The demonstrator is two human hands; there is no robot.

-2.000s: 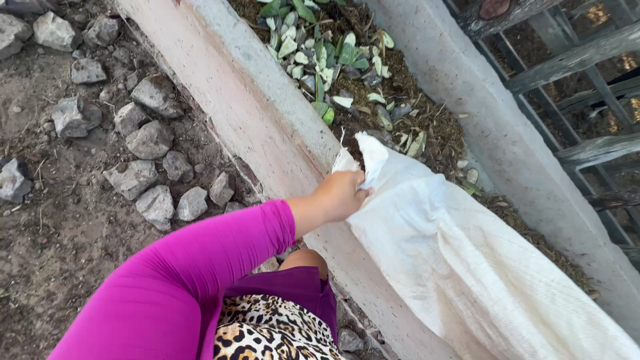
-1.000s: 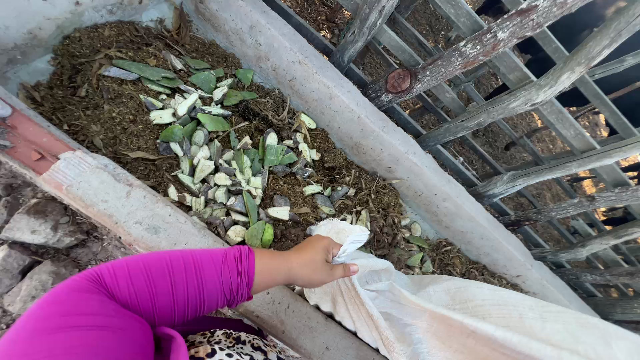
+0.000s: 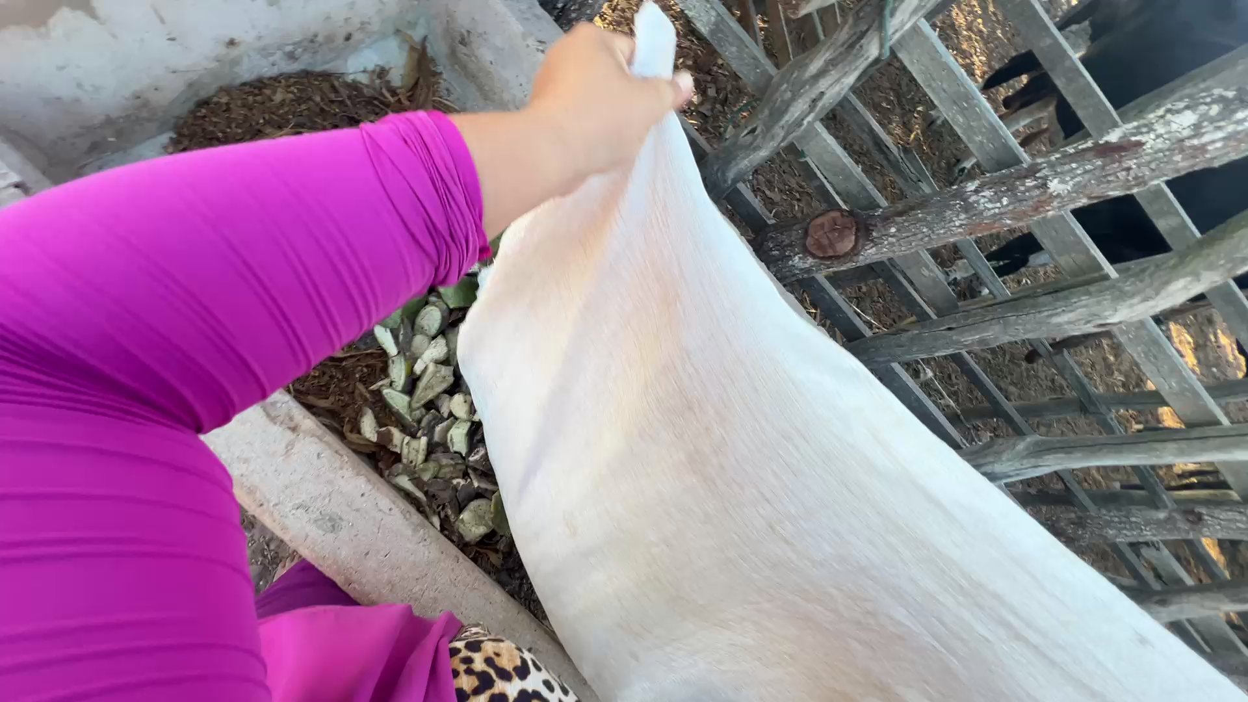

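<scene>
My left hand [image 3: 609, 97], at the end of a magenta sleeve, grips the pinched top edge of a white woven sack [image 3: 741, 439]. The sack stretches from my fingers down to the lower right and covers much of the concrete trough [image 3: 331, 507]. Between my forearm and the sack lie chopped green cactus pieces [image 3: 429, 370] on brown chopped plant matter [image 3: 273, 107]. What the sack contains is hidden. My right hand is out of view.
A fence of rough wooden poles [image 3: 994, 205] and grey slats [image 3: 960, 93] stands along the trough's far side. Dark animals [image 3: 1160, 58] are partly visible behind it. The trough's end wall [image 3: 117, 58] is at the upper left.
My left hand, still gripping the sack's edge, has moved across the trough toward the fence. The sack now lies spread over cactus pieces that showed earlier. The view has shifted along the trough.
</scene>
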